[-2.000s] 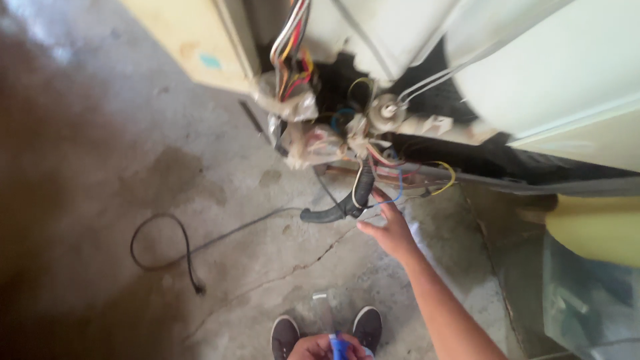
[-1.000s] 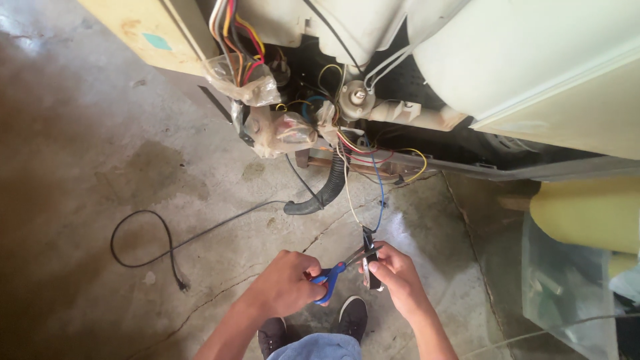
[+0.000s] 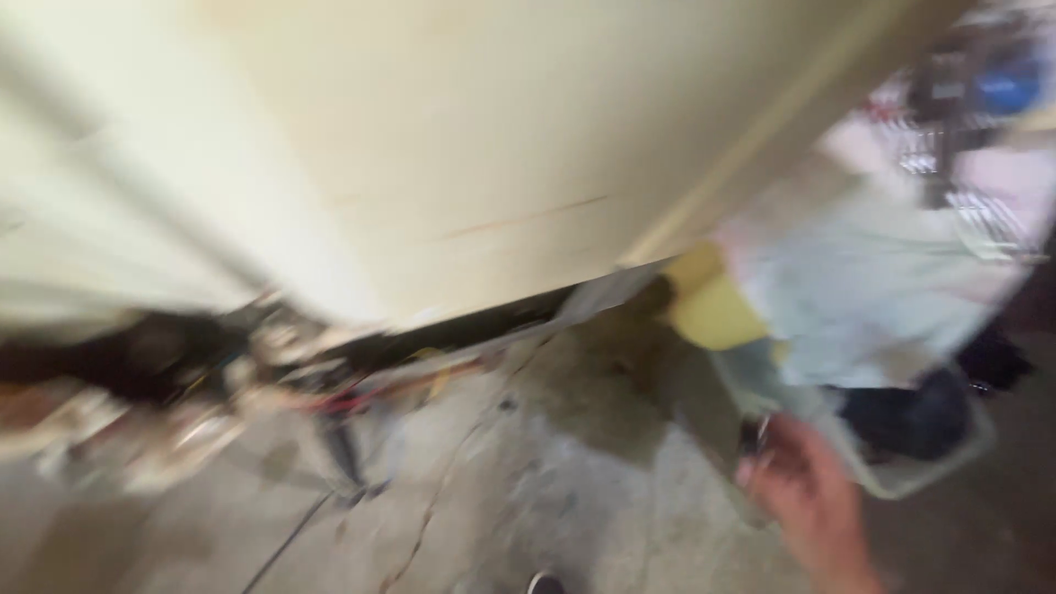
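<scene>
My right hand (image 3: 796,478) is at the lower right, its fingers closed on a small dark object (image 3: 752,435) that is too blurred to name. It is beside a translucent plastic bin (image 3: 887,487) holding dark things. My left hand is out of view. At the left, wires wrapped in clear plastic (image 3: 177,437) hang from the open underside of a cream-coloured appliance (image 3: 462,148). A black corrugated hose (image 3: 340,445) hangs below them, over the concrete floor. The picture is strongly blurred.
A pale cloth or sheet (image 3: 866,280) lies over the bin's back part, next to a yellow object (image 3: 714,301). Blurred items, one blue (image 3: 1011,87), stand at the upper right. A black cord (image 3: 289,540) runs over the cracked floor (image 3: 495,528).
The view has swung far to the right. My right hand has moved away from the wires to beside the bin. My left hand, seen with blue-handled scissors one second ago, has left the view.
</scene>
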